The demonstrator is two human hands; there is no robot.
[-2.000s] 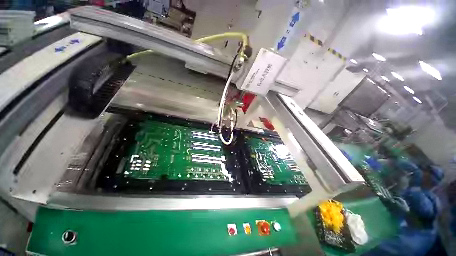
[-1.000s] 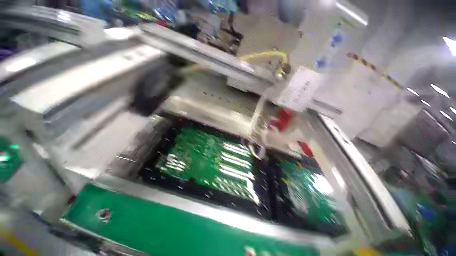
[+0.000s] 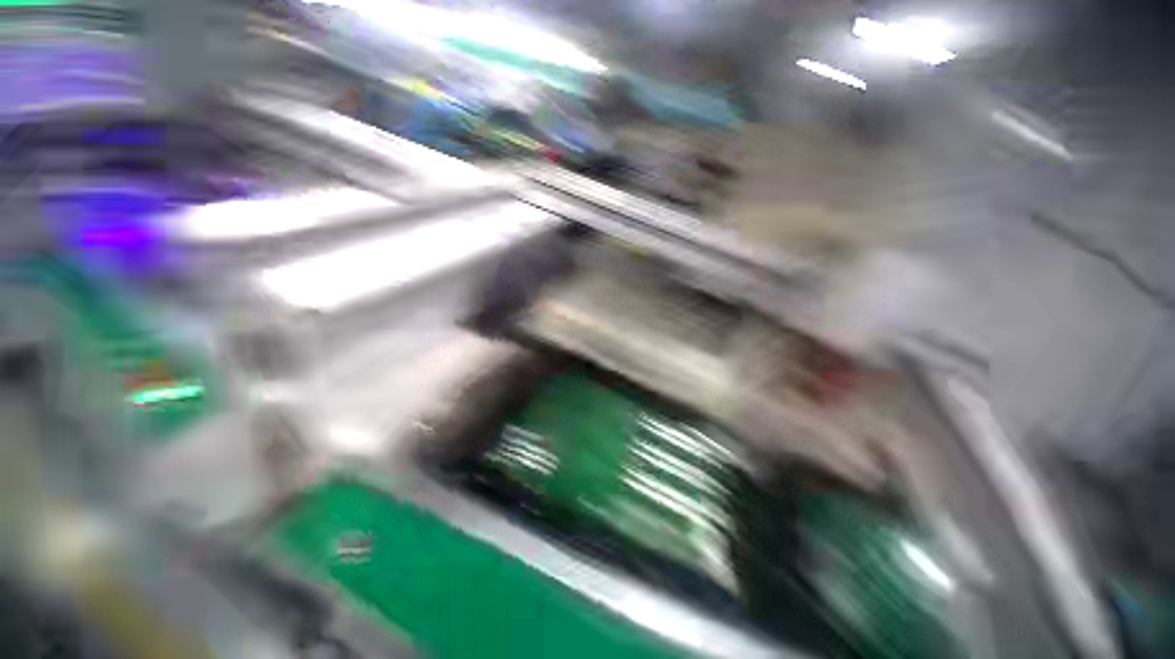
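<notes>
The frame is strongly blurred. A green printed circuit board (image 3: pixel 599 444) with pale strips lies in a black board carrier (image 3: pixel 515 505) on the line. A second green board (image 3: pixel 876 566) lies to its right, cut by blur. The silver conveyor rail (image 3: pixel 606 599) runs along the near side of the carriers. The green front panel (image 3: pixel 451 586) is below it, with one round knob (image 3: pixel 352 547). Neither my left hand nor my right hand is in view.
The gantry's crossbeam (image 3: pixel 644 225) spans behind the boards. White side rails (image 3: pixel 400 251) stand at the left and another (image 3: pixel 1018 489) at the right. A violet glow (image 3: pixel 123 232) shows at the far left, above another green panel (image 3: pixel 181 393). Blurred shapes are at the back.
My view has swung left, so the boards and gantry sit farther right and tilt more. The violet glow has come in at the left; the row of push buttons has left the picture.
</notes>
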